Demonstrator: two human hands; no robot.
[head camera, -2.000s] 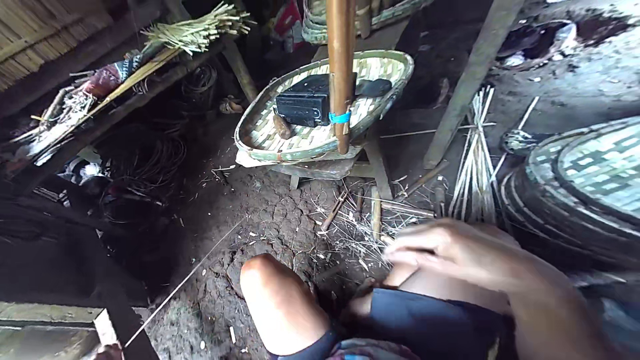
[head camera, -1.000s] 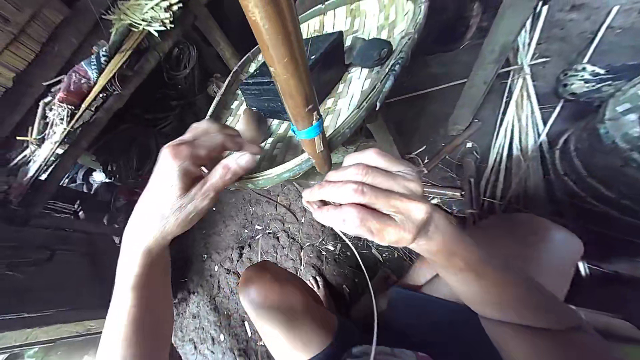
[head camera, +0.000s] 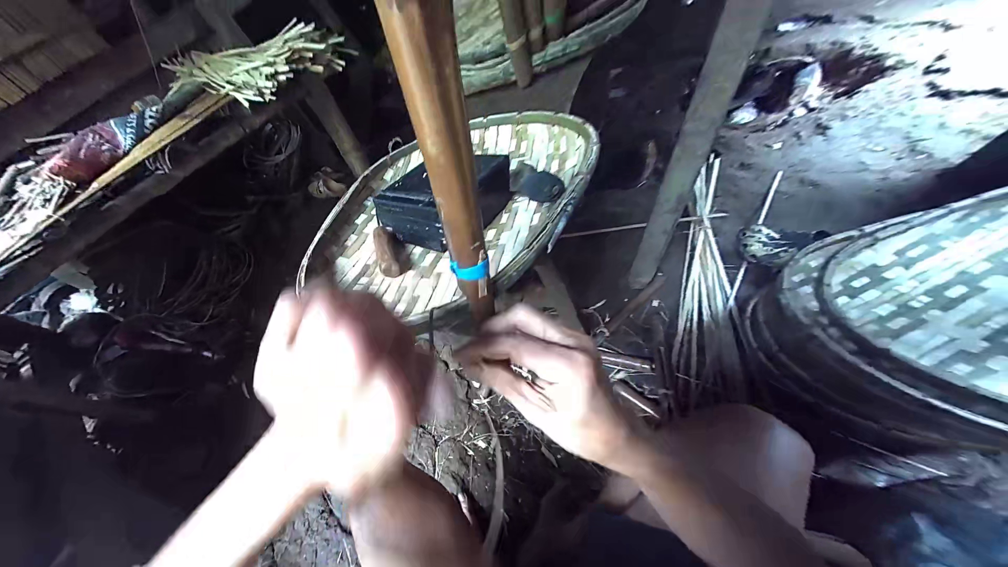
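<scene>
A brown wooden or bamboo pole (head camera: 441, 134) slants down the middle of the head view, with a blue band (head camera: 470, 271) near its lower end. My right hand (head camera: 551, 378) is at that lower end, fingers curled on a thin strip (head camera: 496, 480) that hangs below it. My left hand (head camera: 346, 386) is blurred, raised to the left of the pole; whether it holds anything cannot be made out. Behind the pole lies a shallow woven bamboo tray (head camera: 579, 126) bearing a black box (head camera: 409, 209), a dark rounded object (head camera: 542, 186) and a small brown piece (head camera: 389, 252).
Stacked woven trays (head camera: 929, 291) stand at the right, beside a bundle of thin sticks (head camera: 705, 307). A slanted wooden post (head camera: 701, 142) rises behind them. Split strips (head camera: 260, 67) lie on a shelf at the upper left. Another tray (head camera: 543, 59) with thick sticks is at the top.
Both hands have come to the pole's lower end since two seconds ago, when only one showed clearly. The strip was under my right hand one second ago too. The view has shifted.
</scene>
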